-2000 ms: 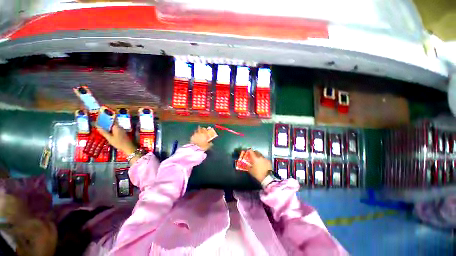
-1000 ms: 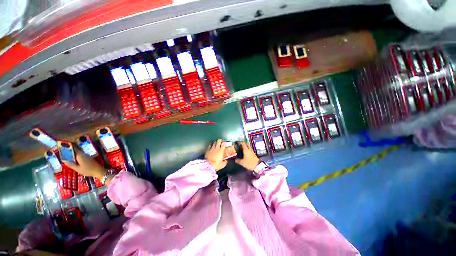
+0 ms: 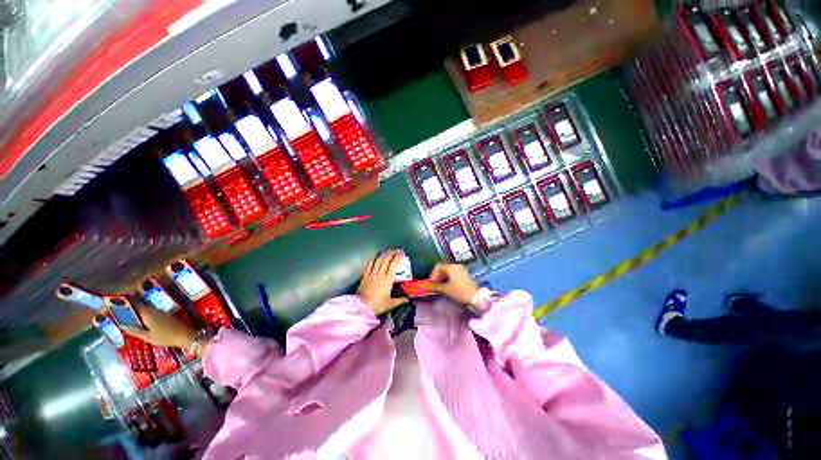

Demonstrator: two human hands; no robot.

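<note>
My left hand (image 3: 381, 282) holds a small white printed piece (image 3: 402, 268), perhaps a phone or label, in front of my chest. My right hand (image 3: 455, 285) grips a flat orange-red piece (image 3: 419, 288) just below it, close to the left hand's fingers. A clear blister tray (image 3: 504, 260) with two rows of closed red-edged phones lies to the right, just beyond my hands. A red pen (image 3: 338, 222) lies on the green bench ahead of my left hand.
Open red phones (image 3: 283, 176) stand in a raised tray at back left. A brown board (image 3: 576, 56) bears two small red phones (image 3: 509, 61). Stacked trays (image 3: 671, 117) stand at right. Another person's hand (image 3: 162, 331) handles open phones at left. A blue pen (image 3: 264, 305) lies nearby.
The view has turned, and the trays sit differently in it. My hands have come together from farther apart; the orange-red piece now shows between them, below the white piece.
</note>
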